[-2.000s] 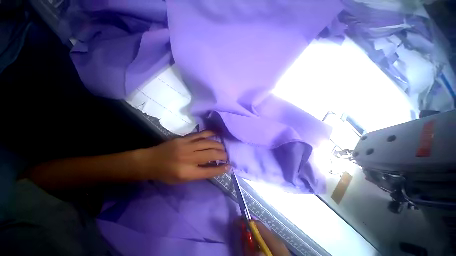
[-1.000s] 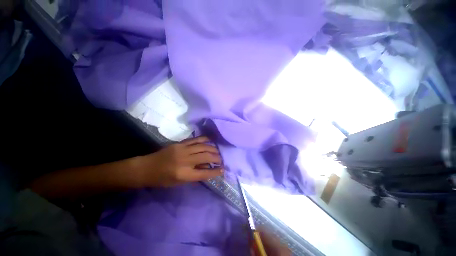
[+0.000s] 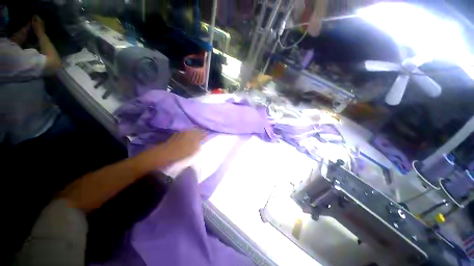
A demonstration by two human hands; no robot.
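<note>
Purple cloth point(image 3: 223, 115) lies heaped across the far left part of the white table, and more purple cloth point(image 3: 171, 228) hangs over the near edge. My left hand point(image 3: 187, 145) reaches forward to the near side of the heap, blurred; its fingertips are at the cloth, and whether they grip it cannot be told. My right hand is not in view, and no scissors show.
A sewing machine head point(image 3: 364, 213) stands at the right, with purple thread cones point(image 3: 436, 169) behind it. Another machine point(image 3: 140, 70) and a person point(image 3: 26, 88) are at the far left. A red basket point(image 3: 196, 67) stands behind. Purple scraps point(image 3: 317, 137) lie at the far side.
The view has tilted up to the room. My left hand has moved away from the near edge to the cloth heap. My right hand and the scissors have left the picture.
</note>
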